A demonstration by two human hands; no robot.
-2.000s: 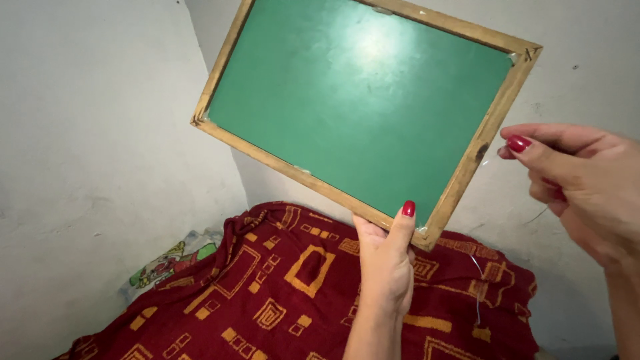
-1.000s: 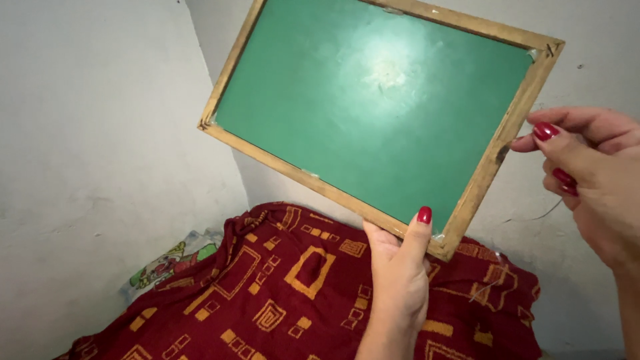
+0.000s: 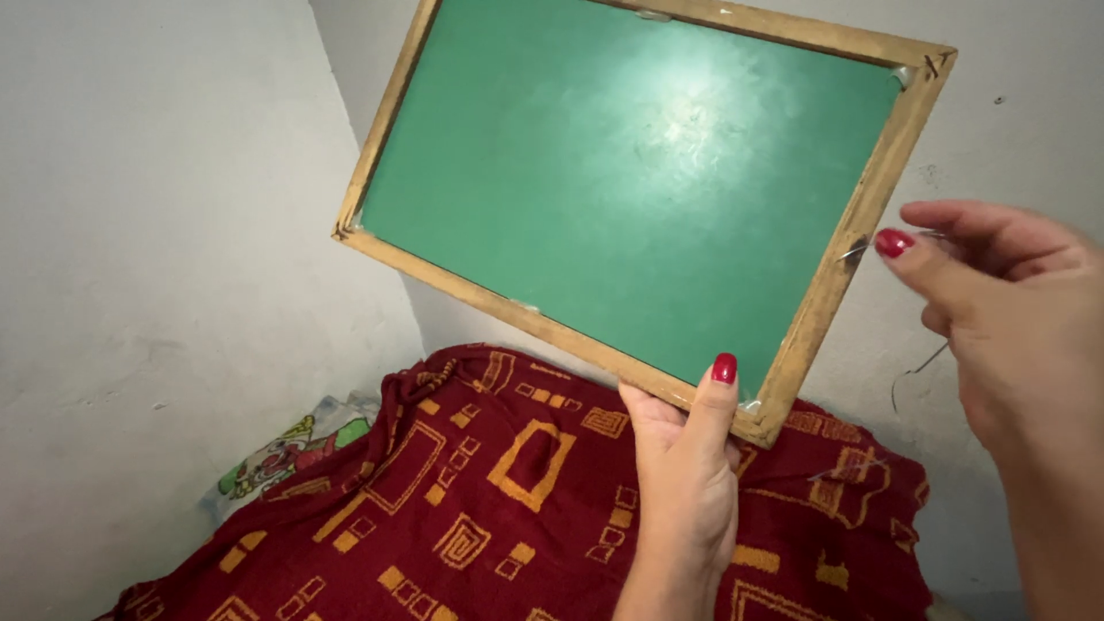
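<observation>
A green panel in a wooden frame is held up at a tilt. My left hand grips the frame's lower edge near its bottom right corner, with the thumb over the front. My right hand is beside the frame's right side, thumb and index finger pinching a thin wire or thread whose end lies over a dark spot on the wood. More of this thin strand hangs below my right hand. Bits of clear glue or tape show at the panel's corners and edges.
Below the frame lies a dark red blanket with orange patterns. A printed cloth shows at its left edge. Pale walls meet in a corner behind, and the right wall has a small hole.
My right hand and the framed panel, with my left hand on it, have shifted slightly to the right. The thin strand now shows over the dark spot on the frame's right side.
</observation>
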